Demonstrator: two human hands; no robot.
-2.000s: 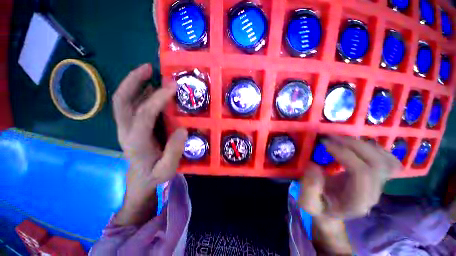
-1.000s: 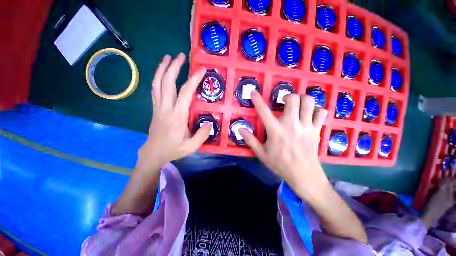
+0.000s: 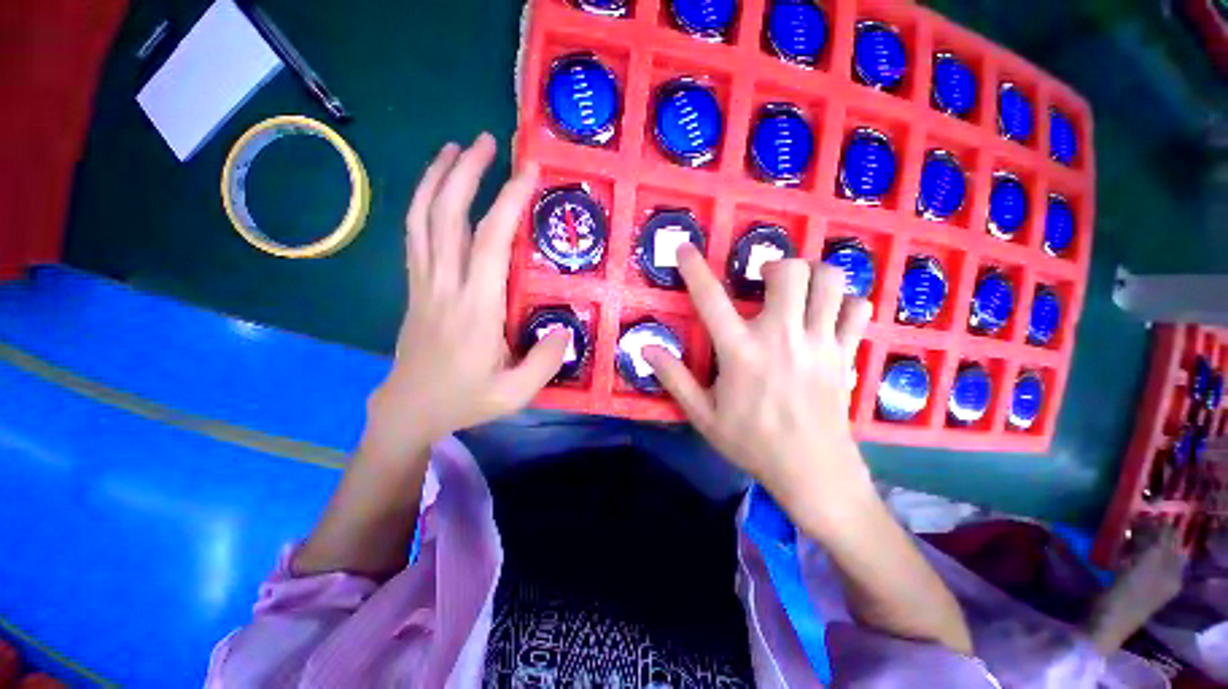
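The red-orange compartment tray [image 3: 605,287] lies on the dark green bench, with a round watch head in each visible pocket. Most show blue discs with pale lines, such as this blue-filmed watch head [image 3: 582,100]. One watch head [image 3: 570,229] shows a dial with red marks. A few at the near left are dark with white squares, such as this dark watch head [image 3: 669,248]. My left hand [image 3: 458,303] is at the tray's left edge, thumb on the corner watch head, fingers spread. My right hand [image 3: 778,364] rests over the tray, index finger and thumb touching two watch heads. Neither hand grips anything.
A yellow tape roll [image 3: 353,193], a white paper pad [image 3: 212,78] and a dark pen [image 3: 299,67] lie left of the tray. At right are a second tray [image 3: 1145,438], a grey metal piece [image 3: 1178,295] and another person's hand [image 3: 1145,582]. Blue floor shows at lower left.
Since two seconds ago the tray appears smaller and lower in view. My right hand has moved left to the near-left watch heads. Over the last second both hands have kept nearly the same pose.
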